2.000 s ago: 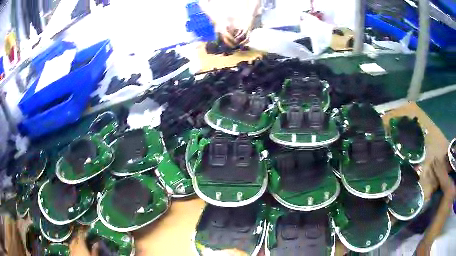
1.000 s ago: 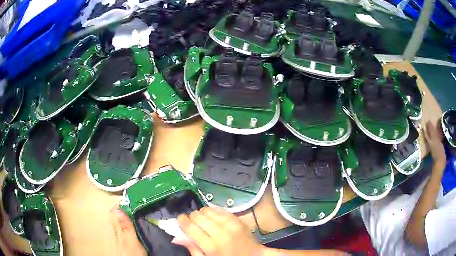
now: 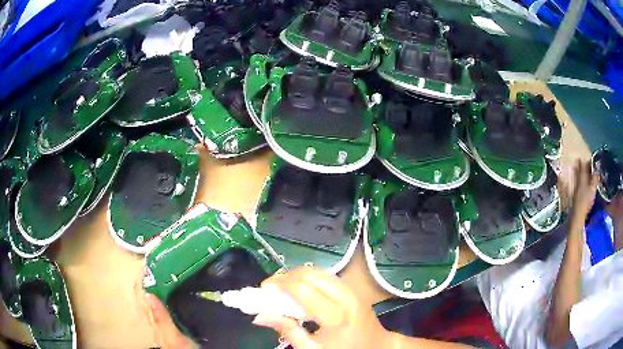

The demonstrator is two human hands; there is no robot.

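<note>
A glossy green car body shell [image 3: 188,245] with a black recessed interior lies at the bottom, left of centre, its squared end pointing up and away. My left hand [image 3: 164,324] holds the shell at its left side and is cut off by the bottom edge. My right hand [image 3: 324,307] grips a white glue bottle [image 3: 263,302] over the shell. The bottle's thin yellowish nozzle points left, over the black interior. Whether the tip touches the interior cannot be told.
Many green shells [image 3: 321,119] stand and overlap on the tan board [image 3: 102,279]. A heap of black parts [image 3: 218,37] and a white bag [image 3: 167,35] lie behind. A blue bin [image 3: 41,41] is at upper left. Another person's arm [image 3: 572,252] reaches in from the right.
The view has tilted down since the earliest frame, bringing both hands in. Since one second ago, the held shell has turned slightly and the bottle and nozzle show more clearly over its interior.
</note>
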